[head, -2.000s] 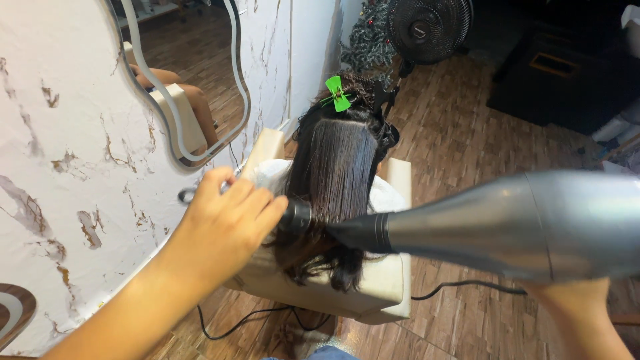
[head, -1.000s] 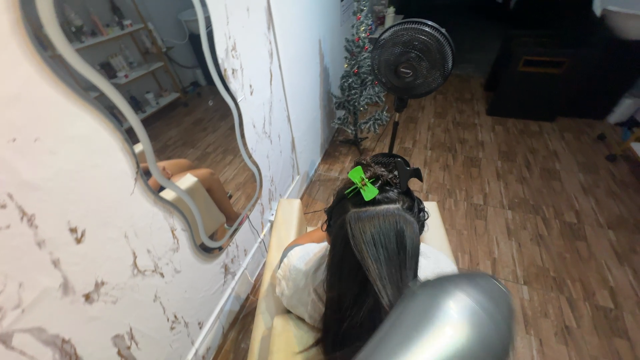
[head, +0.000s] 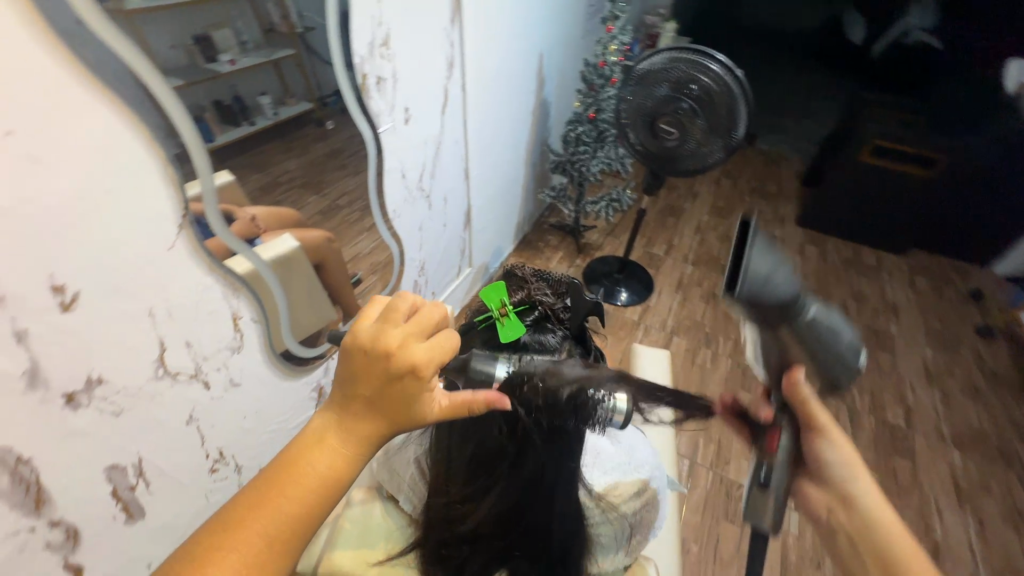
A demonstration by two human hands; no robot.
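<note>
My left hand (head: 400, 364) grips the handle of a round hair brush (head: 620, 410), whose barrel lies across the back of a seated person's head. Dark hair (head: 504, 488) hangs below the brush, and one lock is draped over the barrel and stretches right. My right hand (head: 800, 432) holds a hair dryer (head: 800, 320) by its handle, nozzle turned up and left; its fingers are at the end of that lock. A green hair clip (head: 502, 312) and a black claw clip (head: 586, 308) hold hair on top of the head.
A wavy-edged mirror (head: 376, 160) hangs on the white wall (head: 96, 400) at left. Beyond the head stand a black pedestal fan (head: 684, 112) and a small decorated Christmas tree (head: 588, 144). The person sits in a cream chair (head: 658, 368) on a wood-look floor (head: 720, 496). A dark cabinet (head: 896, 184) stands at back right.
Two seconds ago the dryer's nozzle was against the hair at the brush; now it is up at the right, away from the head. The brush is higher on the head.
</note>
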